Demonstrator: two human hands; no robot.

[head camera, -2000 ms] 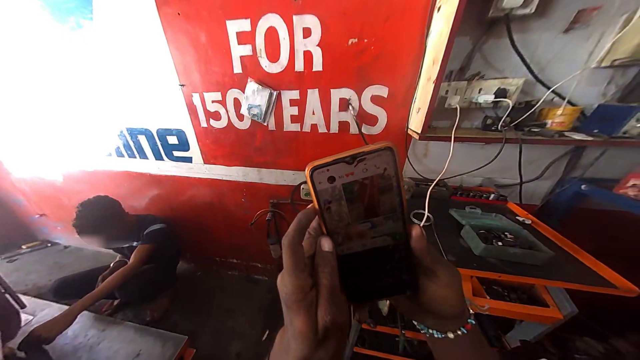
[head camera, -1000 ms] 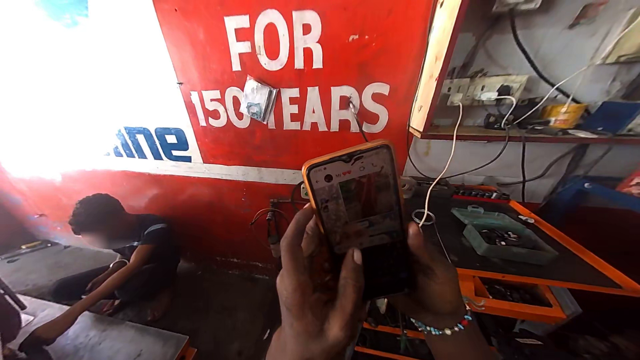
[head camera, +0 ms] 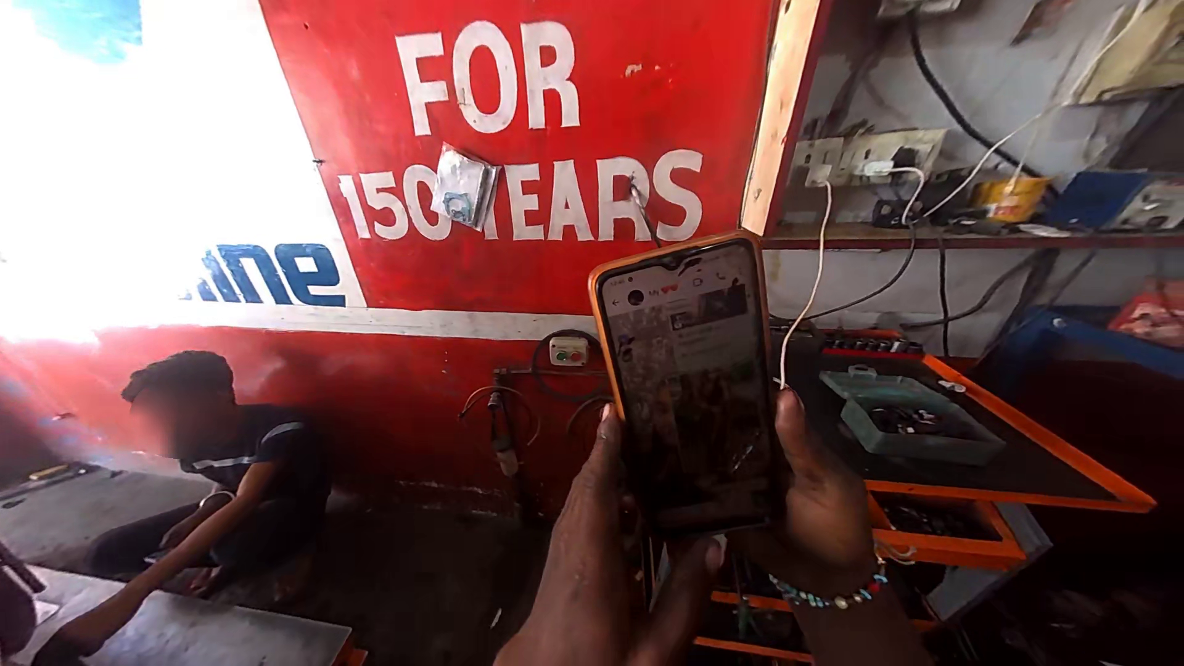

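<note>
A smartphone in an orange case [head camera: 694,388] stands upright in front of me, its dim screen facing me and showing a chat page. My left hand [head camera: 597,564] is along the phone's left edge, fingers on the case and the thumb low, near its bottom edge. From the right, my right hand [head camera: 819,490] grips the phone's lower right side, with part of the palm behind it. A beaded bracelet [head camera: 837,597] circles the right wrist. A white cable [head camera: 814,296] hangs from a wall socket and passes just behind the phone's right side.
An orange-edged workbench [head camera: 1091,476] at the right holds an open green plastic box [head camera: 925,439] of small parts. Above it, a shelf [head camera: 971,239] carries cables and a yellow container [head camera: 1008,199]. A person [head camera: 250,462] sits low at the left, one arm over a metal-topped table [head camera: 213,620].
My left thumb was over the lower screen one second ago and is now down by the phone's bottom edge. The page on the screen looks different. My right hand still holds the phone.
</note>
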